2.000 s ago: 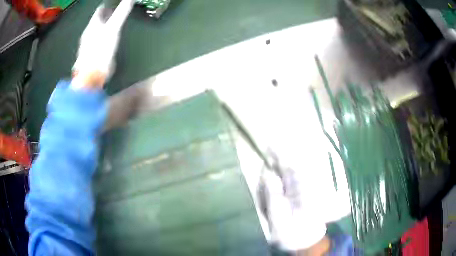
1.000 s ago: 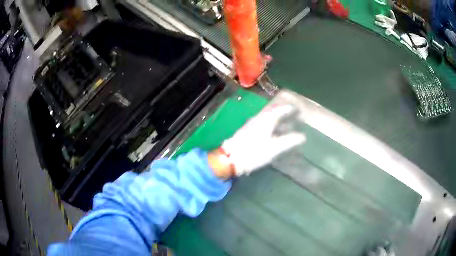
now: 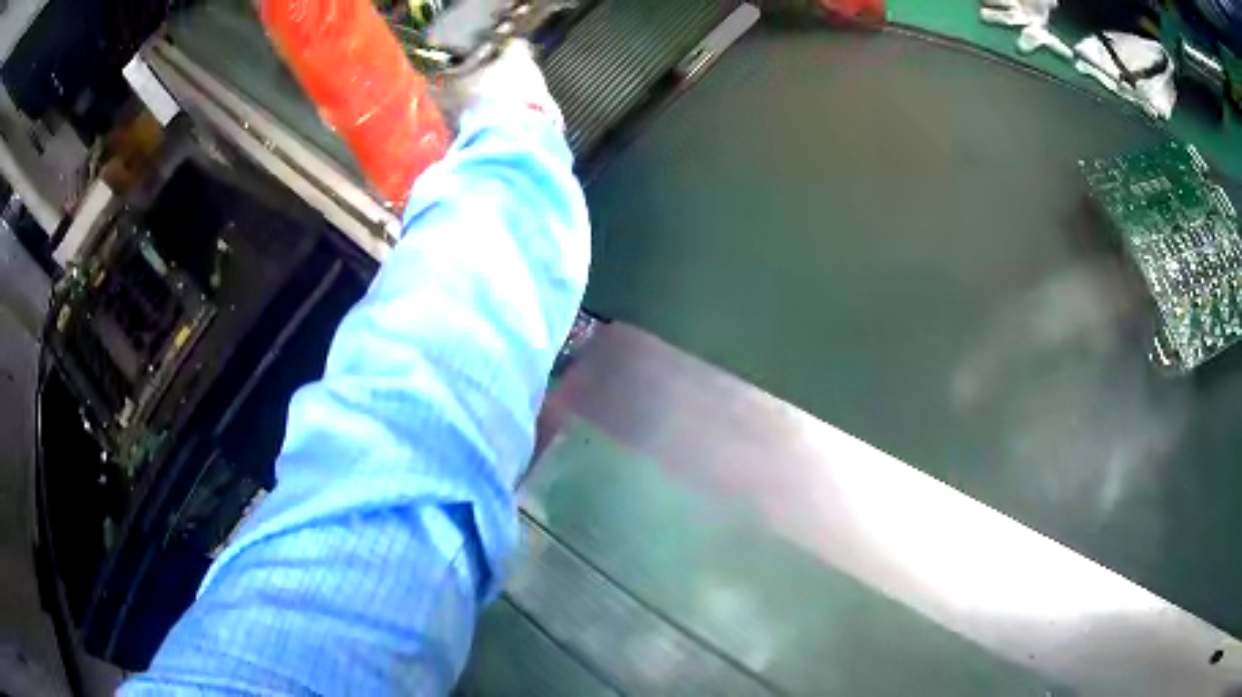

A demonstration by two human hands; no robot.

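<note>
My left hand (image 3: 504, 79), in a white glove, is at the top, stretched out past the orange-wrapped post (image 3: 357, 95). It is at the near edge of a carrier fixture (image 3: 477, 25) that is cut off by the top edge. The fingers are mostly hidden, so I cannot tell whether they grip it. My blue sleeve covers the middle left. My right hand is not in view. A green circuit board (image 3: 1174, 259) lies at the right on the dark green worktop, silvery solder joints up.
A black tote (image 3: 273, 327) at the left holds a carrier fixture (image 3: 130, 334). The silvery metal plate (image 3: 817, 477) and the grooved pad (image 3: 640, 572) lie in front. A ribbed surface (image 3: 627, 75) is behind the hand. White gloves (image 3: 1124, 68) lie at the top right.
My left hand has moved from over the grooved pad, forward to the fixture at the top. The view has shifted, and the post and tote now show further left.
</note>
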